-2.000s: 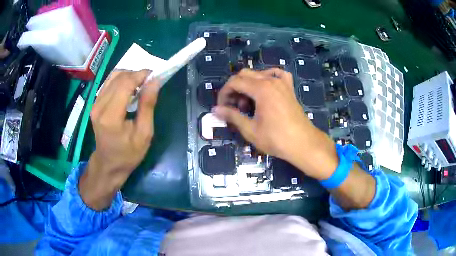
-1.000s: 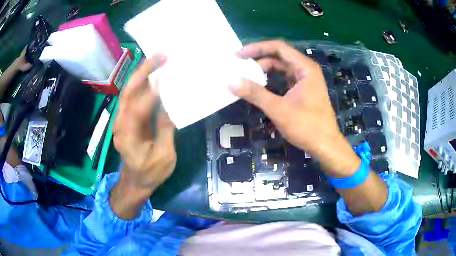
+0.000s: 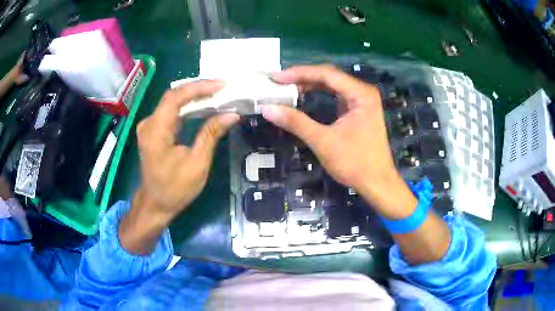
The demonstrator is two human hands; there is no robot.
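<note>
A white release liner sheet [image 3: 240,58] is held by both hands above the tray's upper left, its near edge folded or curled. My left hand [image 3: 176,152] pinches its left part between thumb and fingers. My right hand [image 3: 350,130], with a blue wrist band [image 3: 404,220], pinches its right end. Below lies the clear blister tray [image 3: 236,231] with rows of dark modules. One module near the left edge bears a pale L-shaped pad [image 3: 260,165]. The module in front of it [image 3: 265,203] shows only a small white label. The hands and sheet hide some upper modules.
A sheet with grey L shapes [image 3: 471,140] lies right of the tray, then a white power supply [image 3: 528,149]. At left are a green bin [image 3: 104,206] with black items and a pink and white packet [image 3: 91,64]. Another person's hand shows at the far left edge.
The right hand has left the module bearing the L pad and moved to the sheet. The sheet was spread open a second ago and is now folded or curled between both hands.
</note>
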